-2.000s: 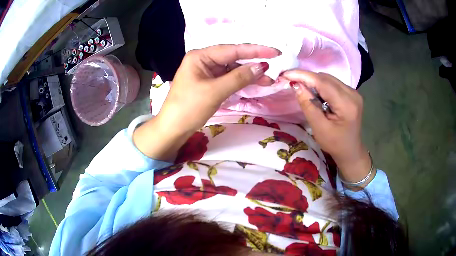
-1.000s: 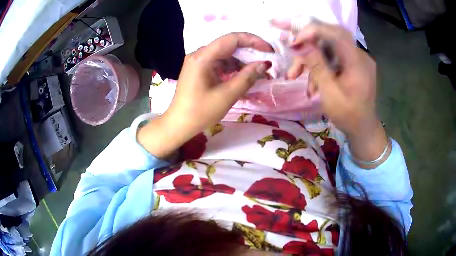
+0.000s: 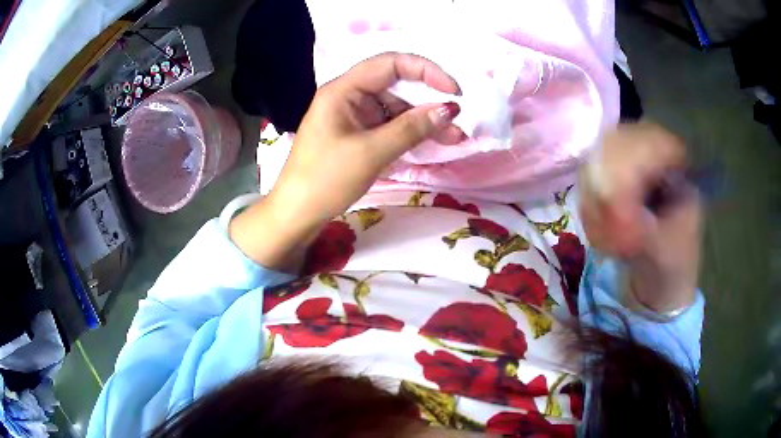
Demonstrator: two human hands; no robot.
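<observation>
The pale pink garment piece lies over my lap, slightly shiny and folded near my stomach. My left hand pinches a white part of it between thumb and fingers. My right hand is off to the right of the cloth, closed and blurred by motion. A dark, blurred thing shows in its grip, probably the small scissors. No needle or thread can be made out.
A pink waste basket stands on the floor at the left. Behind it is a grey box with rows of round dark-and-red items. A white-covered table edge is at the upper left. A blue-edged rack stands at the left.
My right hand was close to my left at the cloth, then lifted away, and is now far to the right, over the garment's side. My left hand has stayed nearly in place.
</observation>
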